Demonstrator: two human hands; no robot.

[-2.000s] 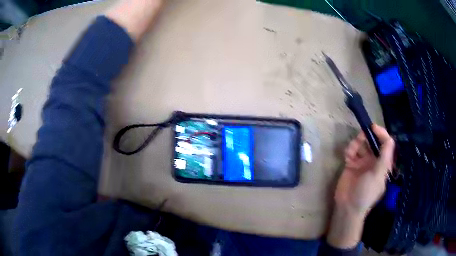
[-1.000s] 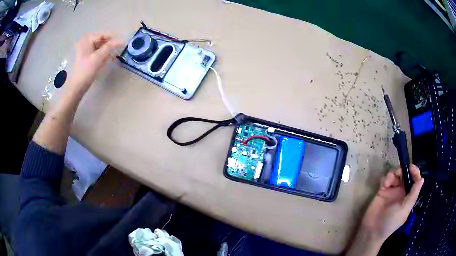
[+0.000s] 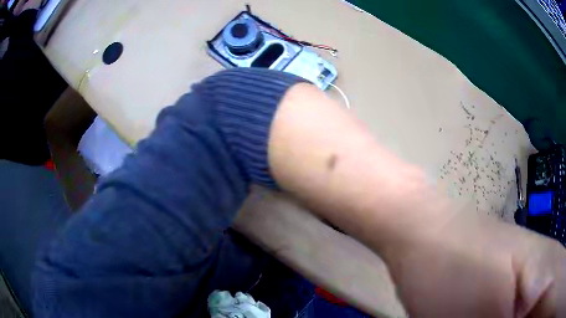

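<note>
My left arm reaches across the picture from the lower left. My left hand [image 3: 527,273] is blurred and cut off at the lower right edge; its fingers and anything in them cannot be made out. My right hand is not in view. The metal end of the soldering iron [image 3: 519,180] shows upright at the right, its handle mostly hidden behind my left hand. The silver-grey speaker panel [image 3: 304,64] lies at upper centre, partly covered by my sleeve, with thin red and black wires and a white lead. The black device housing is hidden behind my forearm.
Black stacked units [image 3: 552,217], one with a blue block, stand at the right edge. Dark specks [image 3: 475,168] lie on the tan surface [image 3: 397,74]. A black disc [image 3: 112,53] lies at upper left. A crumpled whitish bundle [image 3: 237,305] is at the bottom, below the bench edge.
My left arm has swung from the left side across to the lower right, covering the housing. The view has shifted, so the panel appears farther right. My right hand has gone out of sight.
</note>
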